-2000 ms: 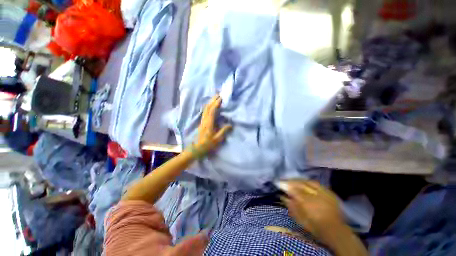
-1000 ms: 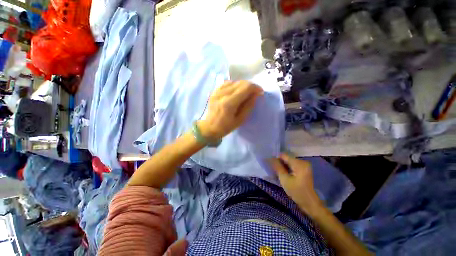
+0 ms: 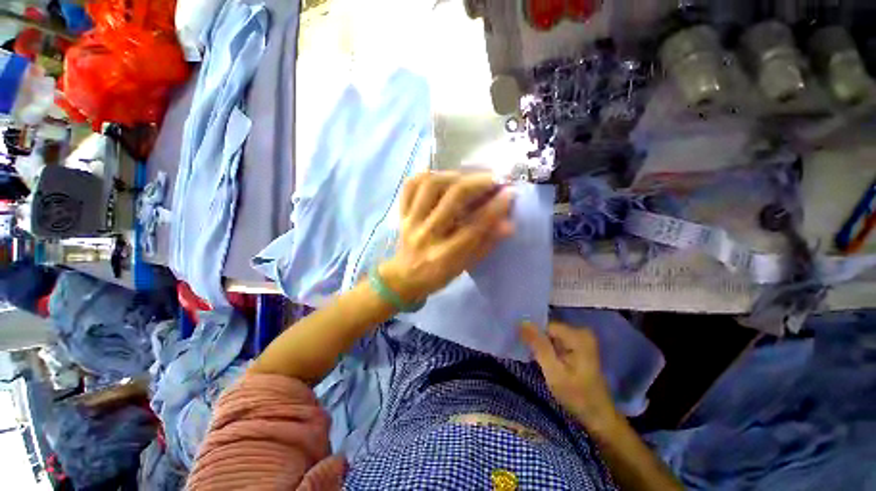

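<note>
A light blue garment piece [image 3: 360, 182] lies on the bright machine table, and a flat pale blue part of it or a separate panel [image 3: 514, 278] reaches to the table's front edge. My left hand [image 3: 451, 230] lies over the fabric just below the brightly lit needle area [image 3: 526, 158], its fingers bent and pointing right. What lies under its fingers is hidden. My right hand [image 3: 567, 360] pinches the lower right corner of the pale blue panel between thumb and fingers, near my lap.
Trimmings [image 3: 591, 216] and a printed label tape [image 3: 677, 233] lie right of the needle. Pale cylinders [image 3: 696, 67] stand upper right. Long blue strips [image 3: 206, 163] lie on grey cloth at left, beside a red-orange bag [image 3: 125, 72]. A blue heap [image 3: 788, 412] is lower right.
The garment has come down from the raised, spread position onto the table. My left hand has moved right to the needle area. My right hand has moved up slightly, then down a little with the corner.
</note>
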